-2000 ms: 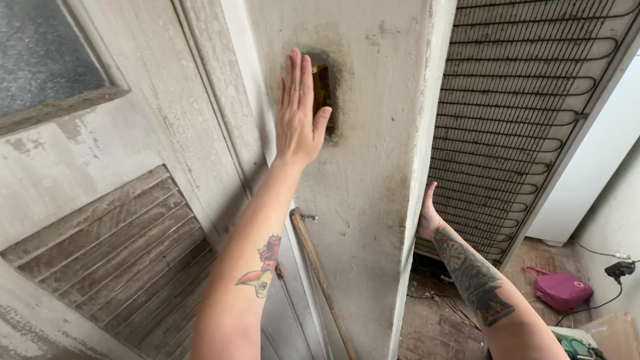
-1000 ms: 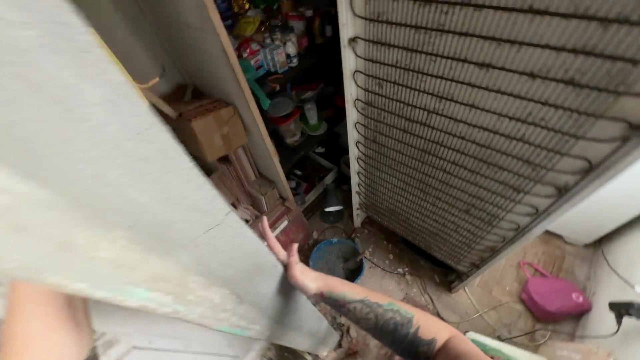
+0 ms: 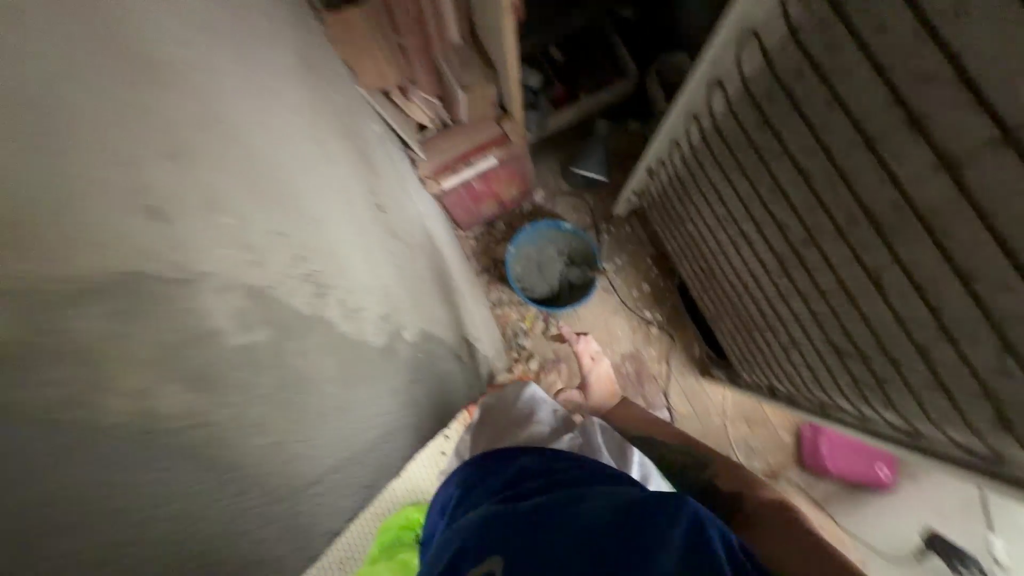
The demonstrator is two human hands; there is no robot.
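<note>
My right hand (image 3: pixel 590 374) reaches down at the centre, palm partly turned up and fingers apart, with nothing in it. Just beyond its fingertips a blue-rimmed bucket (image 3: pixel 552 264) stands on the littered floor, holding a grey material that looks like wet mortar. My left hand is out of the frame. A plastered wall (image 3: pixel 240 184) fills the left side, pale above and darker grey below. The view is blurred.
The back of a refrigerator with its condenser coils (image 3: pixel 832 224) rises on the right. A pink bag (image 3: pixel 848 456) and cables lie on the floor. A red container (image 3: pixel 478 172) sits beyond the bucket, beside stacked boards (image 3: pixel 416 48). Rubble (image 3: pixel 520 336) lies along the wall.
The view has swung down strongly toward the floor. My left hand, flat on the wall in the oldest frame, is out of view. My right hand has come away from the wall's edge.
</note>
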